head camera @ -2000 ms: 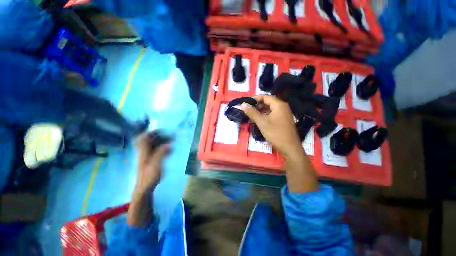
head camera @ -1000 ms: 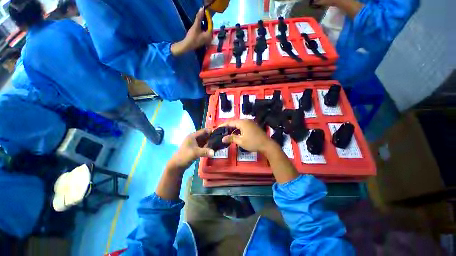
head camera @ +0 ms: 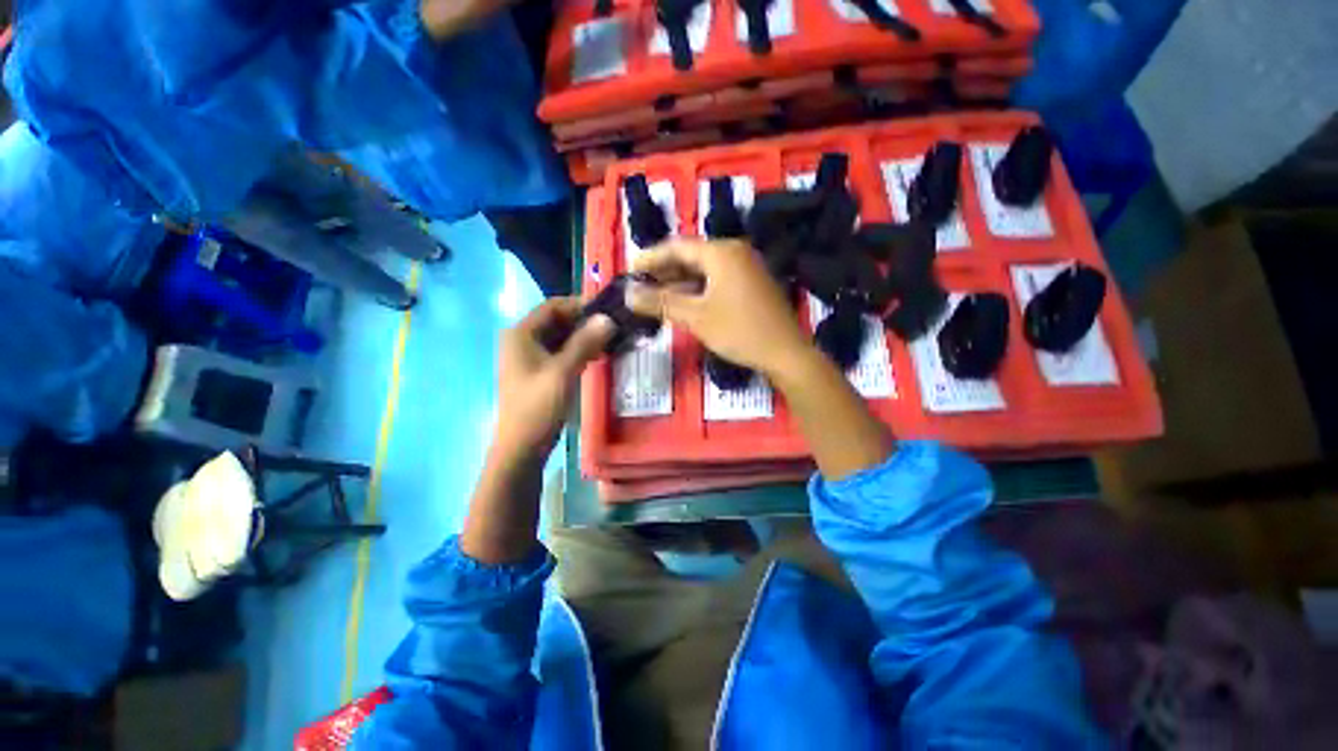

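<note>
My left hand (head camera: pixel 540 360) and my right hand (head camera: pixel 722 301), both bare, hold one black watch or band (head camera: pixel 619 311) between their fingertips, above the left edge of the red compartment tray (head camera: pixel 880 431). The fingers partly cover it. Black curled units lie on white slips in the tray's pockets, such as one at the lower right (head camera: pixel 1064 308). A pile of black band pieces (head camera: pixel 851 250) lies mid-tray. The near left pocket shows a bare white slip (head camera: pixel 643 379).
A second red tray stack (head camera: pixel 778 100) with long-laid black units stands beyond. People in blue smocks (head camera: pixel 294 103) are at the far left. A grey stool (head camera: pixel 220 396), a stool with a pale cover (head camera: pixel 206 528) and brown cartons (head camera: pixel 1218 367) stand around.
Since two seconds ago, my left hand has come in from the left to meet my right, and the black unit has been lifted from the near left pocket. The view has shifted.
</note>
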